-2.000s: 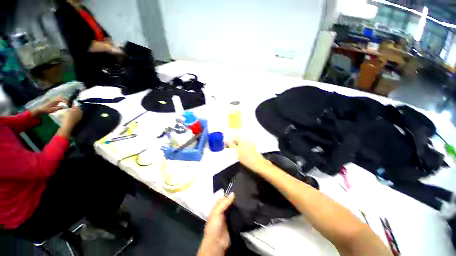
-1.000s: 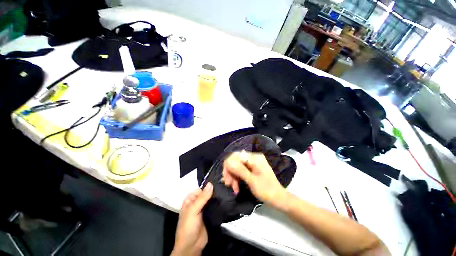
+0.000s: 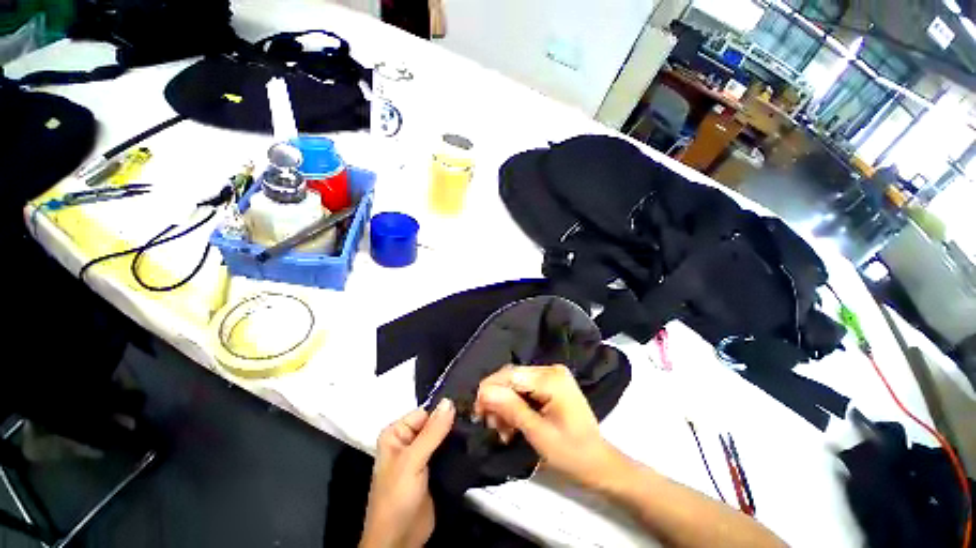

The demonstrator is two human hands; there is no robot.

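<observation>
A black bag panel (image 3: 535, 326) with a rounded rim and a thin pale line along its edge lies at the table's near edge. My left hand (image 3: 410, 455) pinches its left edge between thumb and fingers. My right hand (image 3: 544, 412) is over the panel's inside with its fingers curled together at the dark fabric; whether something small is pinched there is hidden. A flat black fabric strip (image 3: 428, 324) with a square-cut end extends from under the panel to the left.
A large black heap (image 3: 685, 236) lies behind right. A blue tray (image 3: 289, 264) with bottle and red-blue container, blue cup (image 3: 394, 238), yellow jar (image 3: 452, 174) and tape roll (image 3: 265, 328) stand left. Slim tools (image 3: 736, 471), a pink item (image 3: 662, 348) and an orange-red line (image 3: 910, 401) are right.
The camera view has swung left and down. My right hand has come from near the blue cup to the panel's inside. My left hand still holds the panel's left edge.
</observation>
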